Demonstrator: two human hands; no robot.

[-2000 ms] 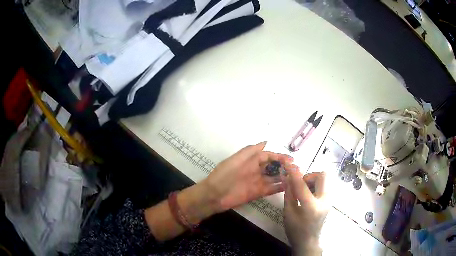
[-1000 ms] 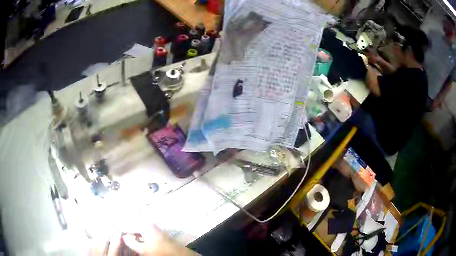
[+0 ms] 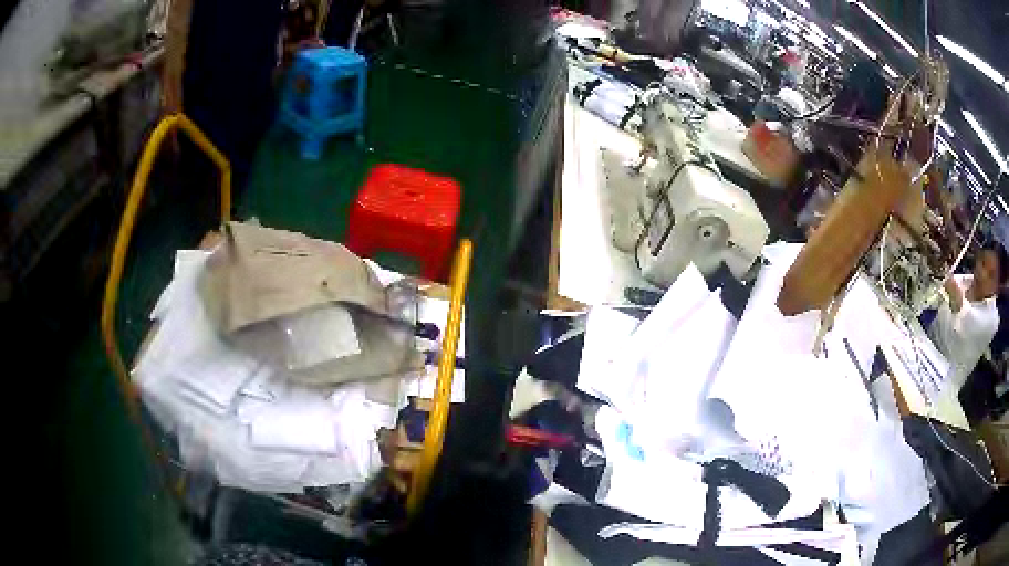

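Neither of my hands is in the picture. A bit of dark speckled sleeve or clothing shows at the bottom edge. Nearest in front is a trolley with a yellow tubular frame, holding white pieces and a grey-beige cloth on top. To its right, cut garment pieces in white and black lie piled on a table, with white sheets behind them.
A red stool stands behind the trolley and a blue stool farther back on the green floor. A white sewing machine stands on a table beyond the pile. A brown board hangs at the right. A person is at the far right.
The view has swung from the machine table and hands to the trolley, stools and cut pieces. My hands have left the picture.
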